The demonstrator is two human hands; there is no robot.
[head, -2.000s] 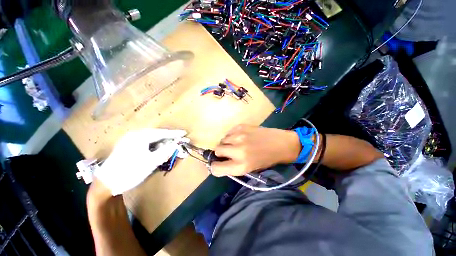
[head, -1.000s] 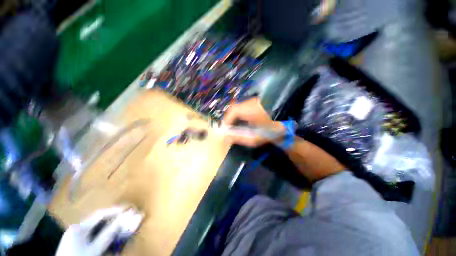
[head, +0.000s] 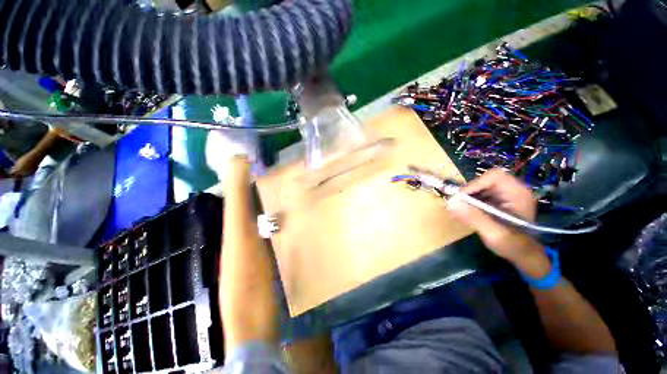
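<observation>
My left hand (head: 230,150), in a white glove, is stretched over the green belt at the upper left; it is blurred. A small white piece (head: 223,115) shows at its fingertips; whether it is gripped is unclear. My right hand (head: 497,212), bare with a blue wrist band, holds the soldering iron (head: 433,180) over the right part of the tan board (head: 351,248). The iron's pale cable trails right. Wired parts (head: 411,182) with blue wires lie by its tip. A white plastic piece (head: 268,225) sits at the board's left edge.
A wire pile (head: 505,109) lies at the upper right. A clear hood (head: 333,135) and thick ribbed hose (head: 183,47) hang over the board's far side, with a thin metal arm (head: 146,120). A black compartment tray (head: 164,292) stands left. A plastic bag (head: 651,263) is at the right edge.
The view has swung left, bringing in the tray and hose. My left hand has moved from the board out to the belt. My right hand with the iron has left its work beside the left hand.
</observation>
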